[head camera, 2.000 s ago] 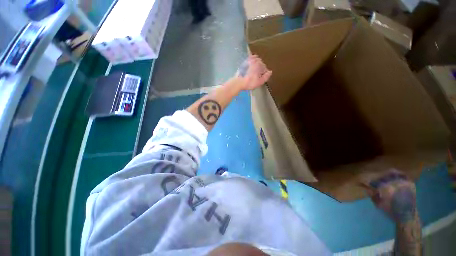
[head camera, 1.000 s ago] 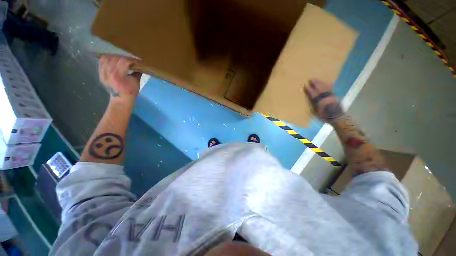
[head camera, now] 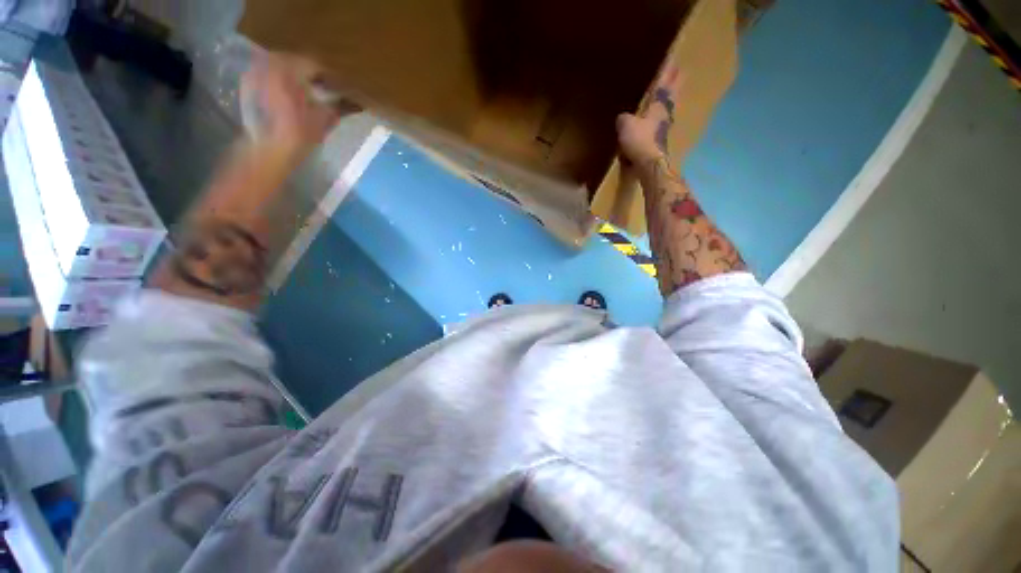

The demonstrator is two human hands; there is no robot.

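An empty open carton [head camera: 504,67] is held up in front of me at the top of the view, its dark hollow facing me and its upper part cut off by the frame edge. My left hand [head camera: 286,99], blurred, grips the carton's left side near a flap. My right hand [head camera: 649,125] lies against the inner face of the right flap [head camera: 702,84]; whether its fingers grip the flap's edge is unclear.
White printed boxes [head camera: 84,190] stand in a row at the left. A closed brown carton [head camera: 929,414] with a dark label is at the lower right. Yellow-black tape [head camera: 627,249] crosses the floor below the carton. A dark object is at the upper left.
The right hand has moved up and left, and the right flap has swung inward and steeper. The left hand has risen slightly. The closed carton at right shows more.
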